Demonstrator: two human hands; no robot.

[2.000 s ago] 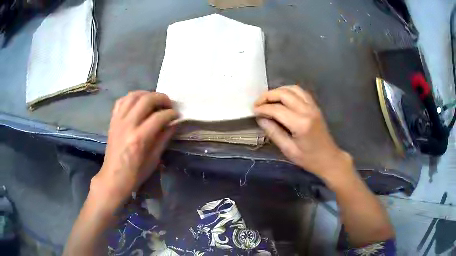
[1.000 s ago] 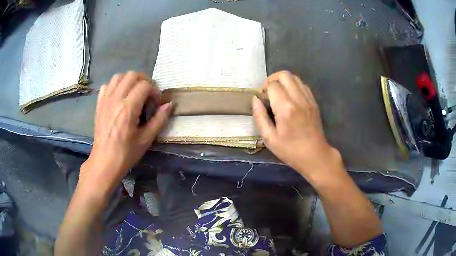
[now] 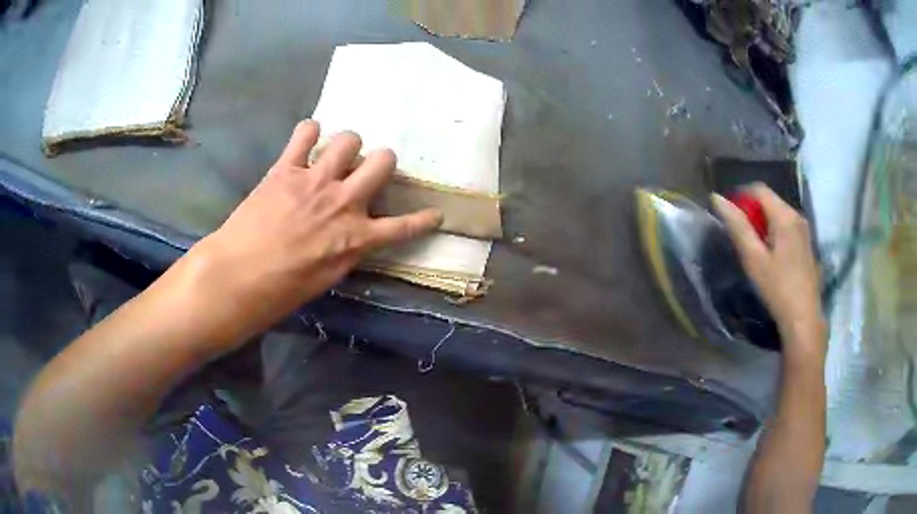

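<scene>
A pocket piece (image 3: 417,110) lies pale side up on a stack of unpressed pockets (image 3: 432,271) near the table's front edge. Its brown pocket hem (image 3: 468,216) is folded over as a strip. My left hand (image 3: 322,201) lies flat on the left part of the hem, fingers spread, covering that end. My right hand (image 3: 769,246) is closed round the red handle of the steam iron (image 3: 684,266), right of the stack. The iron is blurred, its tip pointing away from me.
Another stack of pale pocket pieces (image 3: 126,65) lies at the far left. A brown-side-up pocket (image 3: 468,15) shows at the back, cut off by the edge. The dark iron rest (image 3: 759,176) and a greenish hose (image 3: 870,151) are at the right. Dark material lies at the back right.
My right hand has left the hem's right end and taken hold of the iron, which has moved left off its rest. My left hand has moved from the hem's left end onto its top.
</scene>
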